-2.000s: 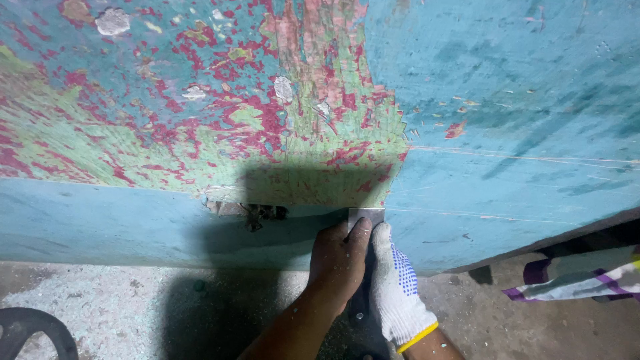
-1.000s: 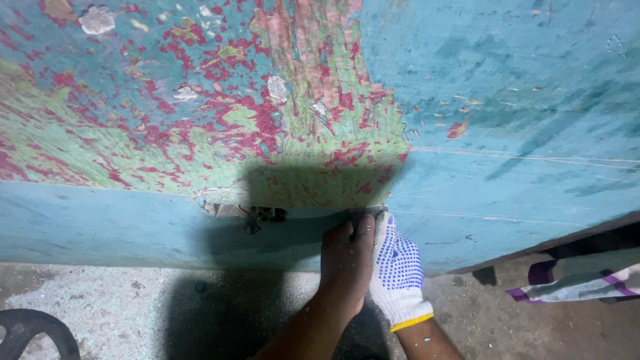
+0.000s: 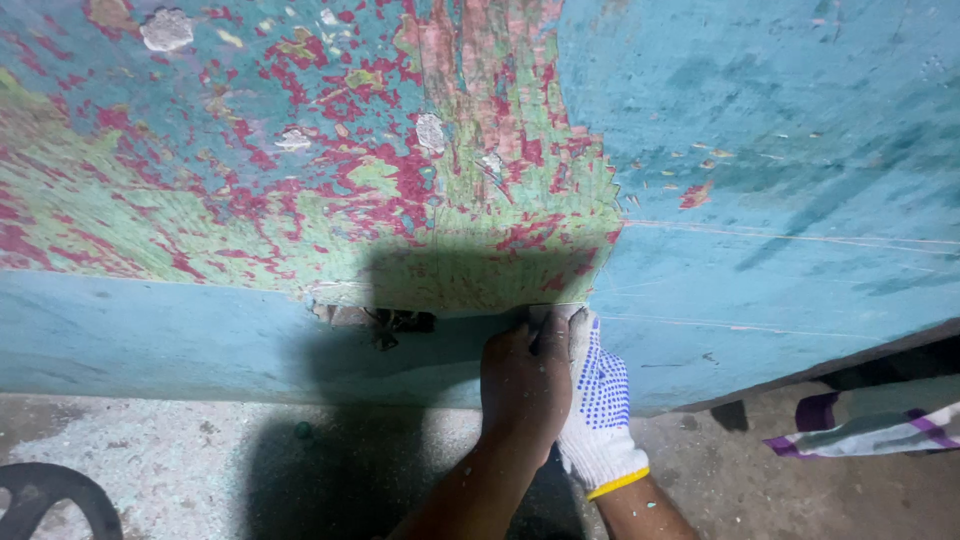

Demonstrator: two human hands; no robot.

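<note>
My bare left hand (image 3: 527, 382) and my right hand (image 3: 600, 397), in a white knit glove with blue dots and a yellow cuff, are together around a scraper (image 3: 555, 307). Its flat metal blade touches the painted wall (image 3: 712, 285) at the lower edge of the scraped area. The handle is mostly hidden by the hands. Above the blade, worn green, red and pink paint layers (image 3: 510, 255) show; to the right the wall is blue. Left of the hands is a broken opening (image 3: 405, 321) with dark pieces in it.
Pale flakes lie over the concrete floor (image 3: 172, 442). A dark curved object (image 3: 56, 487) stands at the lower left. A white, grey and purple cloth (image 3: 885, 420) is at the right, near a dark gap under the wall edge. Shadows fall across wall and floor.
Both hands stay at about the same place on the wall. The left hand's grip and the wrist angles have shifted slightly; more of the blade shows now than one second ago.
</note>
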